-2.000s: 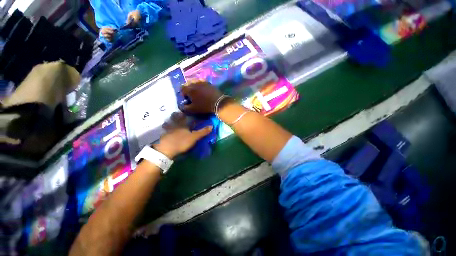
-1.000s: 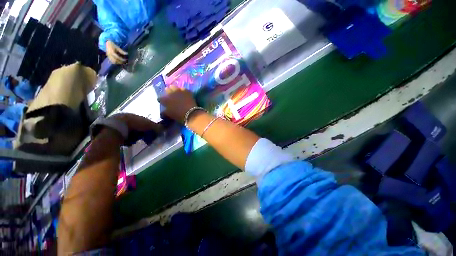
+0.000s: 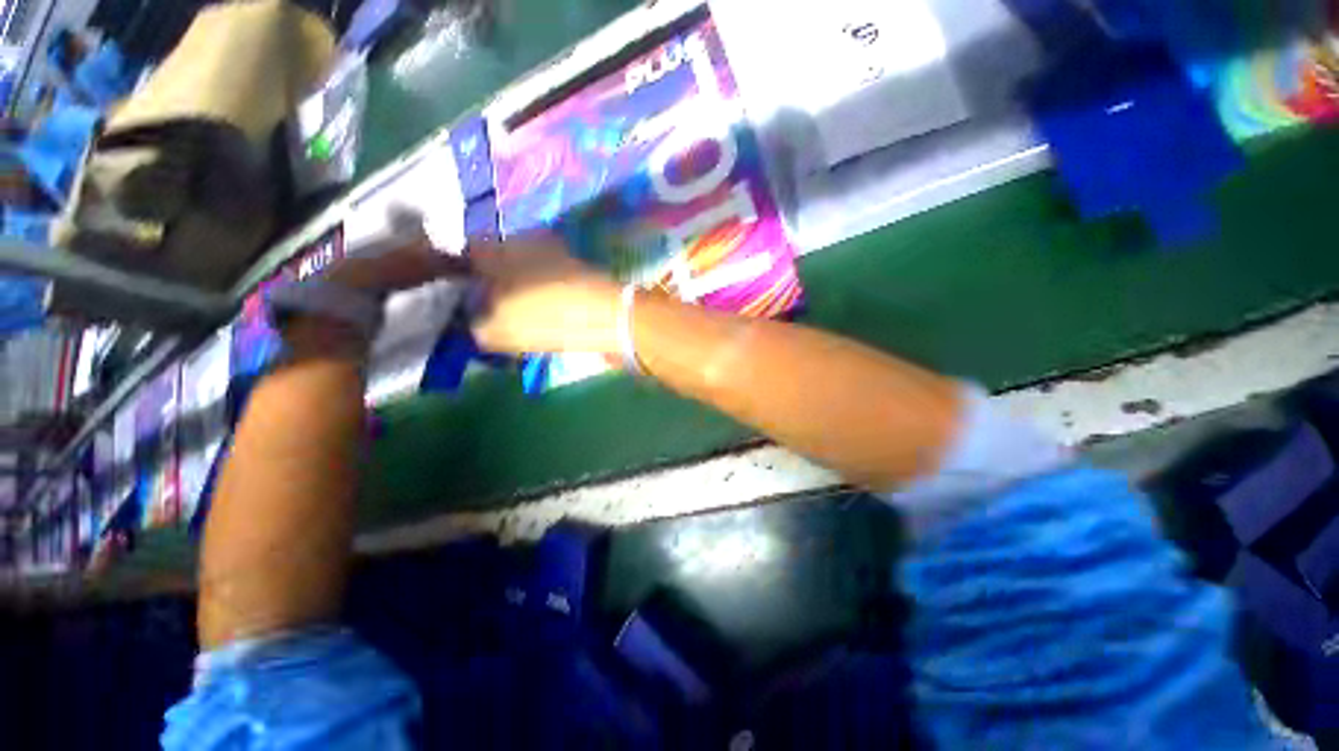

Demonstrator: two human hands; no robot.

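A grey-white box base [image 3: 408, 332] with a dark blue card insert [image 3: 474, 165] along its right side lies on the green conveyor belt. My left hand [image 3: 394, 270] is over this base, blurred. My right hand [image 3: 538, 298] is at the lower part of the blue insert, its fingertips close to my left hand. Whether either hand grips the insert is hidden by blur and fingers. A colourful printed lid [image 3: 646, 169] with white letters and "PLUS" lies right of the base, partly behind my right hand.
Another pale base holding a white card [image 3: 866, 74] lies further right, with dark blue flaps [image 3: 1145, 140] beside it. A pale worn rail [image 3: 705, 484] edges the belt. Small dark blue cartons [image 3: 1275, 492] lie nearer me. A brown carton [image 3: 191, 162] stands at upper left.
My view has shifted, and the neighbouring worker's hands have left the picture. My left hand has moved from flat on the base to beside my right hand at the insert.
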